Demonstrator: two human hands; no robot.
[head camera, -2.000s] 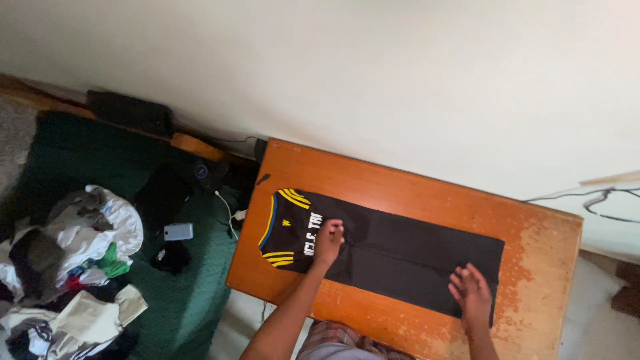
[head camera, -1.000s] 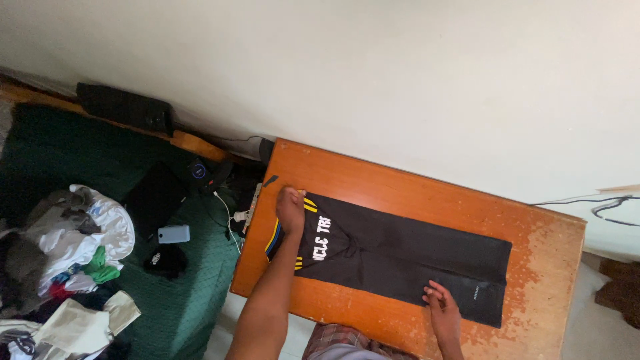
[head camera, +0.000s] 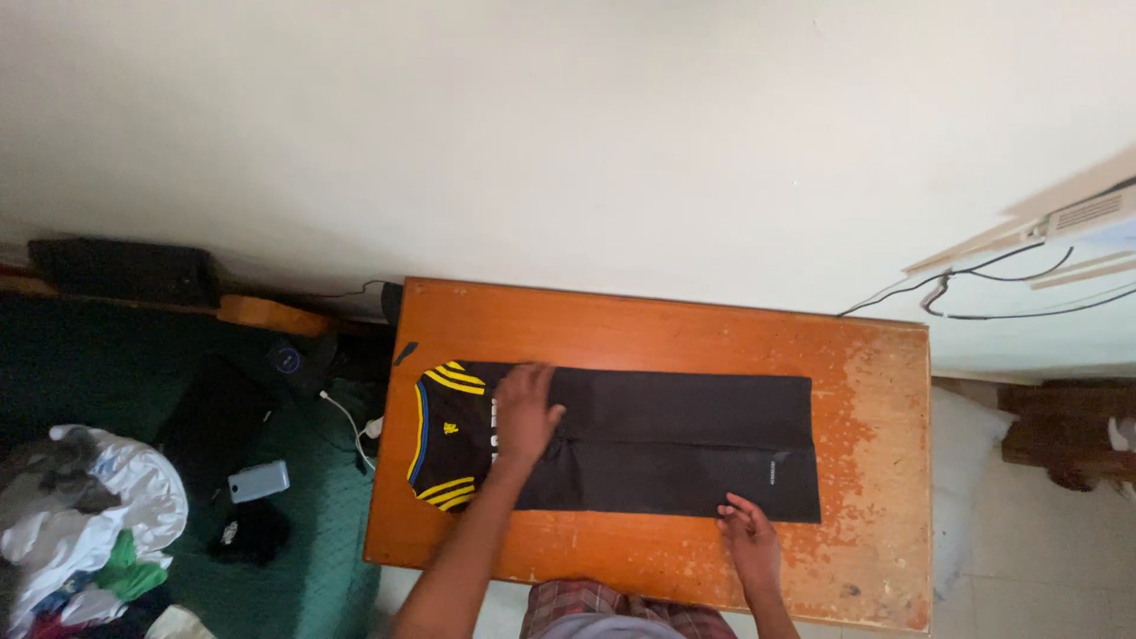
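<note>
A black jersey (head camera: 657, 413) with yellow stripes and a blue-and-yellow collar edge lies folded into a long strip on a worn orange-brown wooden table (head camera: 621, 311). My left hand (head camera: 528, 413) rests over the jersey's chest, palm down, covering part of the white lettering. Small creases show in the cloth just right of it. At the near edge of the strip's right end is my right hand (head camera: 748, 532), its fingers apart and slightly curled, with nothing seen in them.
Left of the table, a green-covered surface (head camera: 328, 568) holds a heap of mixed clothes (head camera: 106, 524), a phone (head camera: 259, 481), a dark cap-like item (head camera: 248, 532) and a white cable (head camera: 346, 415). Black cables (head camera: 994, 275) hang by the wall at right.
My left hand has moved from the collar end, where it was a second ago, back to the chest. The collar and striped shoulders that it covered now show. My right hand stays near the right end.
</note>
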